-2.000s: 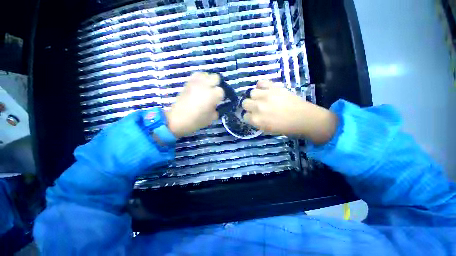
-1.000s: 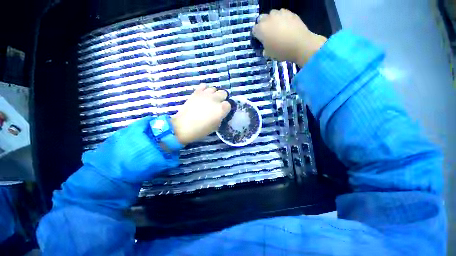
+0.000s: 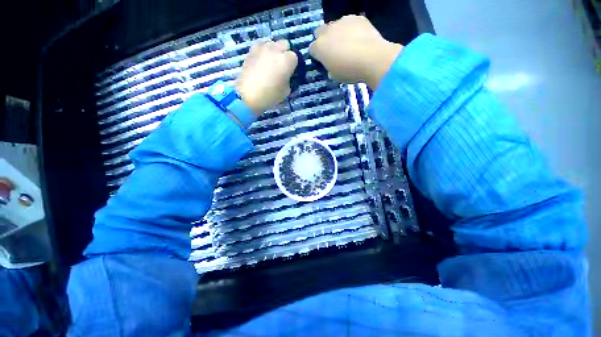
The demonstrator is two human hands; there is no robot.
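Note:
Long silver strip-shaped workpieces lie in rows across the black tray, with upright columns at the right side. A round white-rimmed dish rests on the rows, with small dark specks around a bright middle. My left hand and my right hand are close together over the upper rows, beyond the dish. Their fingers are curled, with dark patches at the fingertips. Whether they hold a small part is too blurred to tell.
A white machine box with coloured buttons stands at the left edge. The grey floor shows beyond the tray on the right. The tray's raised rim runs along the left and near sides. Blue sleeves cover both arms.
My left hand has left the dish and moved up beside my right hand. My right hand moved from the dish to the upper right rows, then slightly left. The dish is now uncovered.

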